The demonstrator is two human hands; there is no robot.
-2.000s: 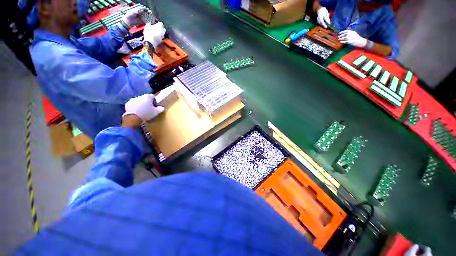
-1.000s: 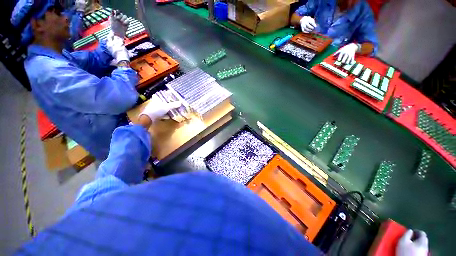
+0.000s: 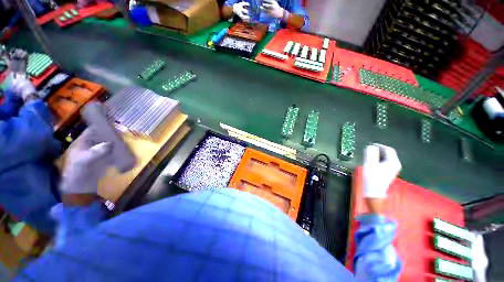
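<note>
My gloved left hand [image 3: 83,165] holds a blurred grey metal bar [image 3: 108,135] above the brown cardboard [image 3: 124,179], in front of the stack of silvery ridged bars [image 3: 145,110]. My gloved right hand [image 3: 381,168] is over the near left part of the red mat [image 3: 417,212]. Its fingers are curled; I cannot tell if they hold anything. The orange fixture [image 3: 269,179] shows bare slots, its near part hidden by my blue smock. The screw tray [image 3: 213,164] adjoins its left side. Green-and-white bars [image 3: 454,249] lie at the mat's right.
A dark screwdriver with cable [image 3: 314,190] lies right of the fixture. Yellow-white strips [image 3: 257,140] lie along the bench edge. The green conveyor [image 3: 237,99] carries loose circuit boards [image 3: 311,128]. A blue-sleeved worker [image 3: 27,137] is at left, another [image 3: 265,11] across the belt.
The view has turned right. My left hand has lifted a bar from the stack area. My right hand has come further into view, over the red mat, which now shows much more.
</note>
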